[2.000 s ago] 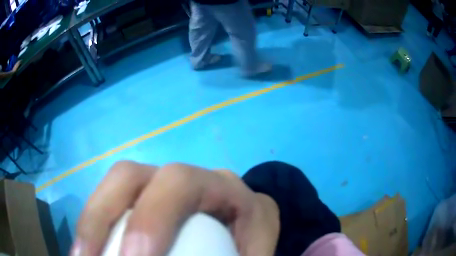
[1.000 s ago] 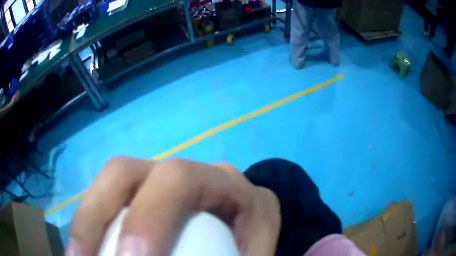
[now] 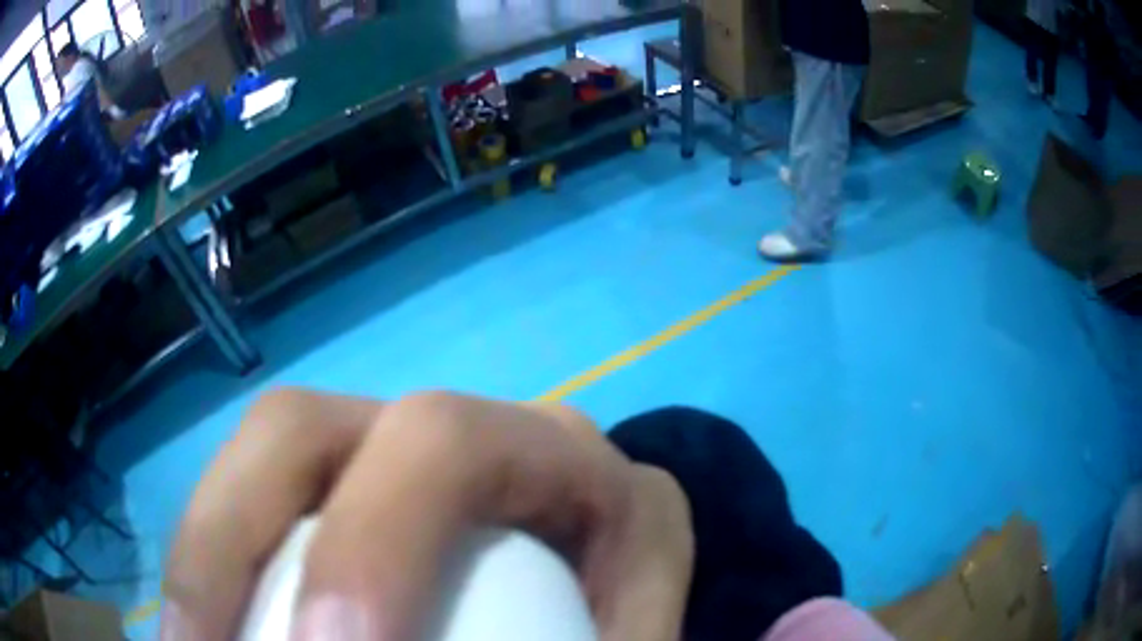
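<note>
My right hand (image 3: 426,513) is large and close in the lower left of the head view, bare, with its fingers bent over a smooth white rounded object (image 3: 507,589). It looks like a cup or flask; its lower part is cut off by the bottom edge. A dark cuff (image 3: 726,526) and a bit of pink sleeve (image 3: 827,622) show to the right of the hand. My left hand is not in view.
A green-topped bench (image 3: 363,63) with blue boxes and white papers runs across the upper left. A person (image 3: 820,138) stands near brown cartons (image 3: 920,63). A green stool (image 3: 977,184) and flattened cardboard (image 3: 989,589) are on the right.
The view has tilted up, showing more bench. The person has moved from the upper middle to the right, beside the cartons. My right hand keeps its grip on the white object.
</note>
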